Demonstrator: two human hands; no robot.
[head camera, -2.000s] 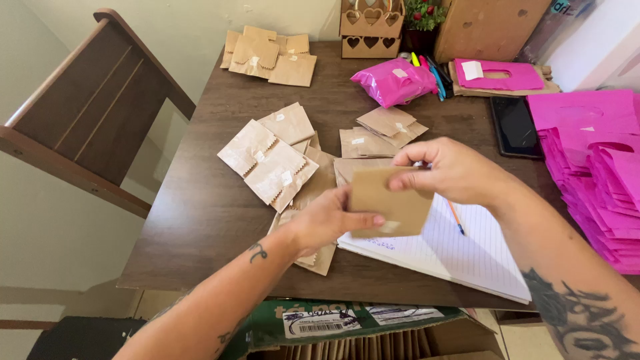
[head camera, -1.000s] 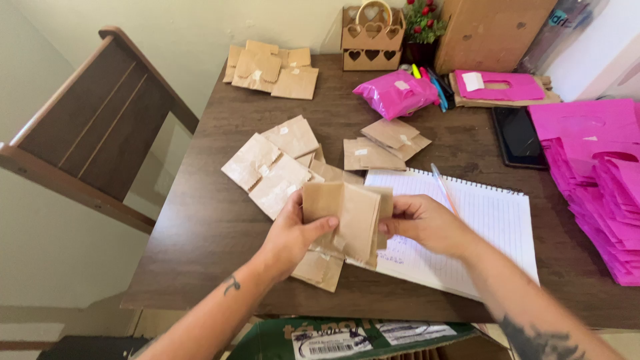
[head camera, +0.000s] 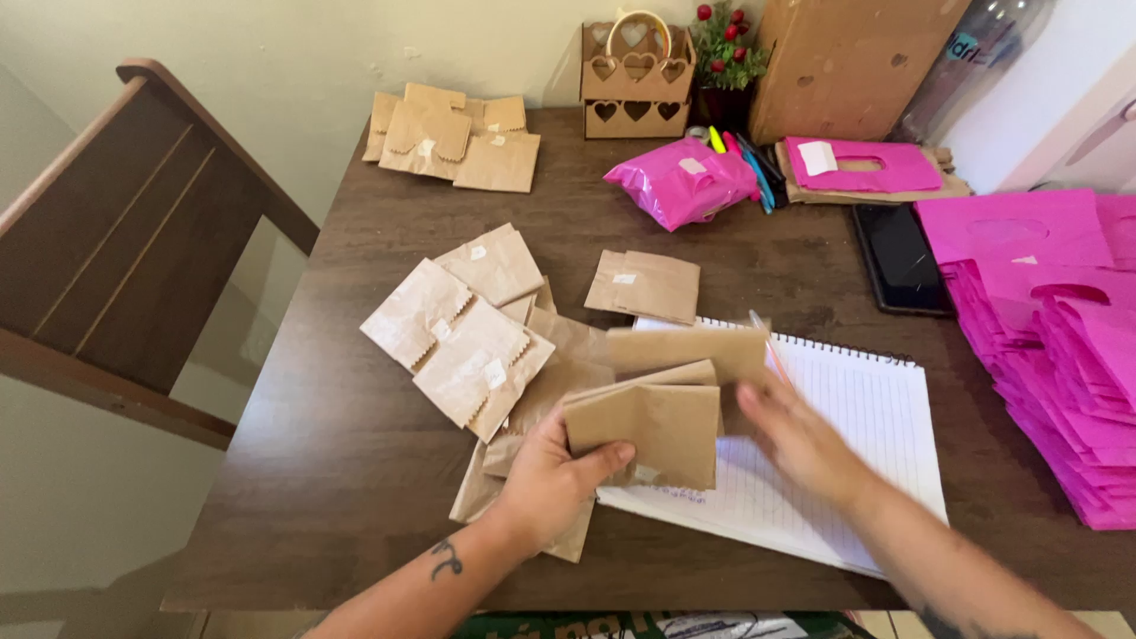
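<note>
My left hand (head camera: 564, 479) grips several folded brown paper packets (head camera: 652, 426), its thumb across the front one. My right hand (head camera: 803, 444) is beside them on the right, blurred, with its fingers near another brown paper piece (head camera: 692, 348) behind the packets; whether it holds that piece I cannot tell. Folded packets with small white stickers (head camera: 475, 355) lie in an overlapping pile to the left. Beyond my hands, more folded packets (head camera: 643, 284) lie at the top edge of a spiral notebook (head camera: 852, 426). A pen (head camera: 774, 355) rests on the notebook, partly hidden.
Another group of packets (head camera: 426, 133) lies at the back left. Along the back stand a wooden heart-cut holder (head camera: 637, 89), a potted plant (head camera: 728, 53) and a cardboard box (head camera: 843, 71). A pink plastic package (head camera: 683, 182), a phone (head camera: 901, 257) and stacked pink bags (head camera: 1047, 355) are to the right.
The held packets one second ago were between both hands; now my left hand has them and my right hand is apart from the front ones. The packets beyond the notebook now lie closer together.
</note>
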